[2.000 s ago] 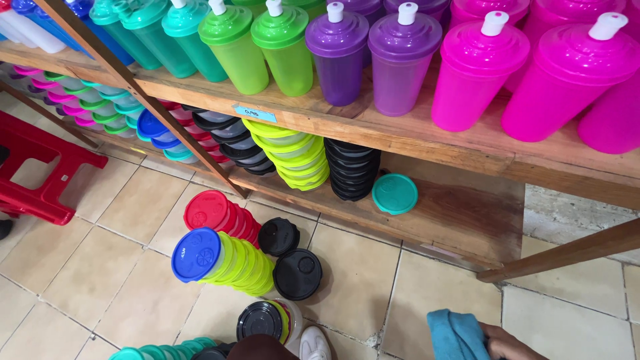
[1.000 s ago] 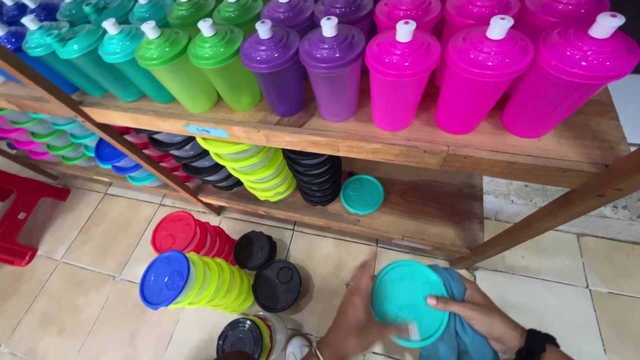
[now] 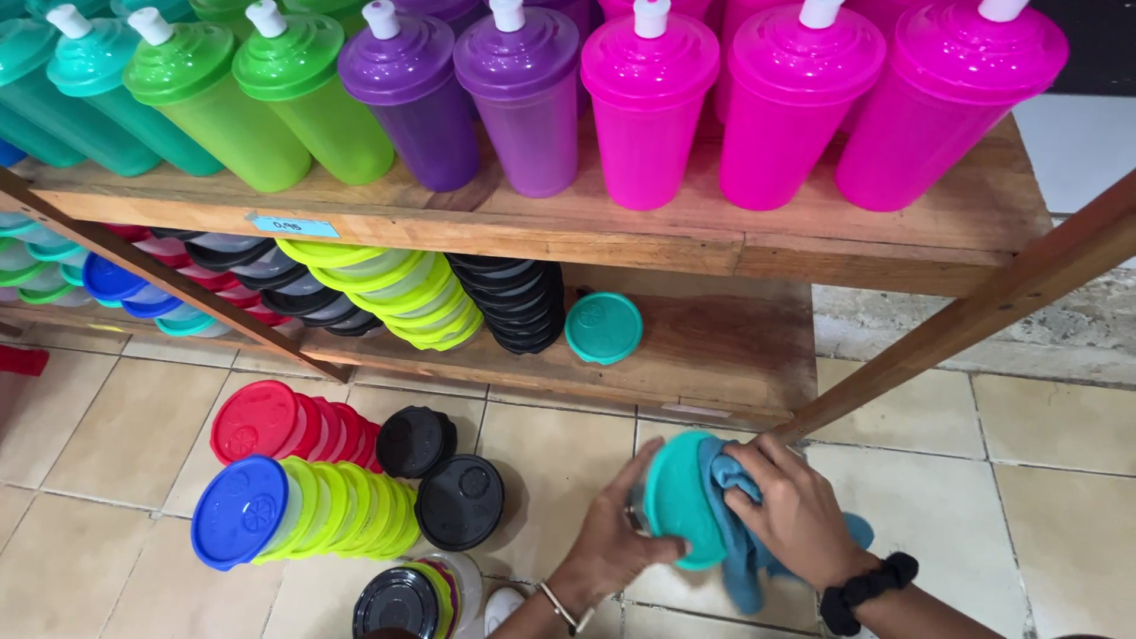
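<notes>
My left hand (image 3: 612, 532) grips a round plastic container with a teal lid (image 3: 679, 501) by its rim and side, tilted, above the tiled floor. Bunched in my right hand (image 3: 790, 506), a blue cloth (image 3: 741, 532) presses on the right part of that lid. Another teal-lidded container (image 3: 603, 327) stands on the lower wooden shelf, beside a stack of black containers (image 3: 510, 302). Left of my hands, on the floor, are a black-lidded container (image 3: 460, 503) and a row of lime-lidded containers (image 3: 346, 510) with a blue lid (image 3: 240, 512) at its end.
Plastic tumblers in teal, green, purple and pink (image 3: 648, 115) line the upper wooden shelf (image 3: 532, 235). Red-lidded containers (image 3: 257, 422) lie in a row on the floor. A slanted wooden post (image 3: 958, 311) rises at the right. Another short stack (image 3: 397, 603) is near a shoe (image 3: 503, 608).
Two seconds ago only one hand with the cloth showed; one second ago both hands were at the teal-lidded container. Now the container is more tilted and the cloth covers the right of its lid.
</notes>
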